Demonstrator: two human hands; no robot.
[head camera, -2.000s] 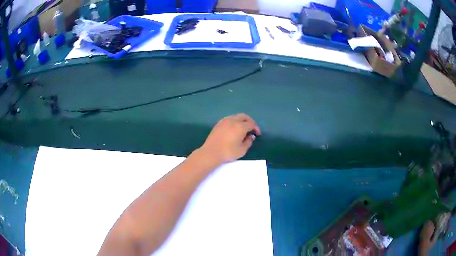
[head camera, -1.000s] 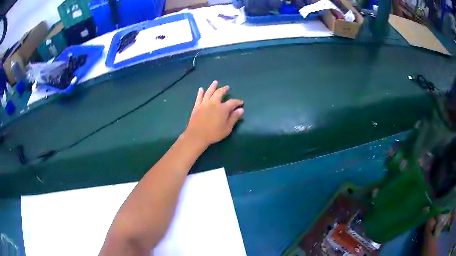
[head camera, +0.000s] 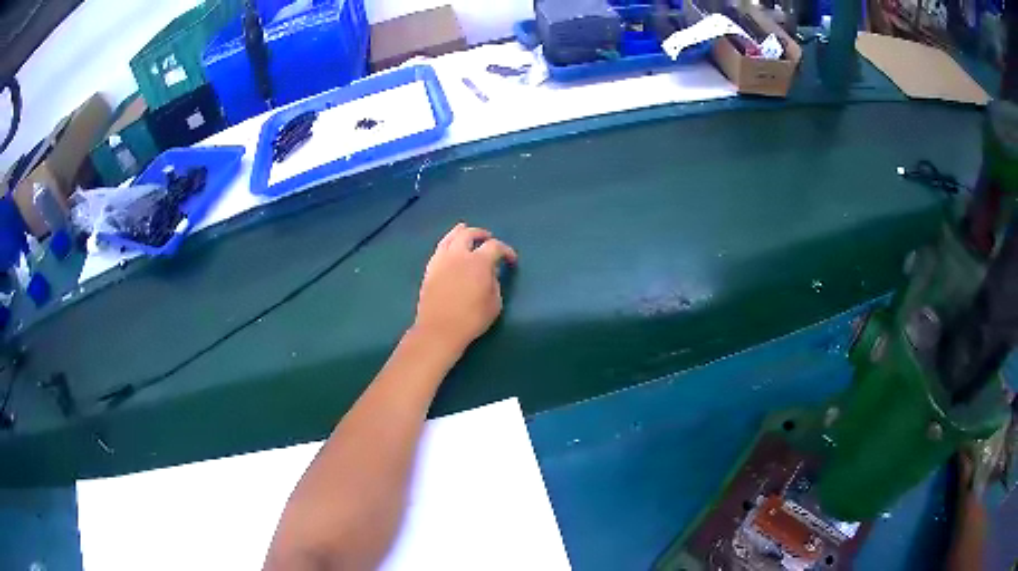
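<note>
My left hand (head camera: 463, 279) rests on the dark green strip, above the white sheet, with its fingers curled down. The fingertips are dark and blurred, so I cannot tell whether they hold anything. A skin-coloured part of my right hand or arm (head camera: 969, 524) shows behind the press at the lower right edge; the rest is hidden. The green hand press (head camera: 893, 413) stands at the right, with the copper-orange and silver fixture (head camera: 787, 530) on its brown base plate. A thin black cable (head camera: 268, 312) lies along the strip to the left of my left hand.
A white sheet (head camera: 480, 480) lies under my left forearm. A small cable bundle (head camera: 935, 176) lies at the far right of the strip. Beyond are a blue-rimmed parts tray (head camera: 442, 103), a blue tray with bagged parts (head camera: 229, 167), blue bins (head camera: 290, 56) and a cardboard box (head camera: 765, 73).
The camera view has swung to the right, bringing more of the press and the cable bundle into view. My left hand's fingers, spread a second ago, are now curled in.
</note>
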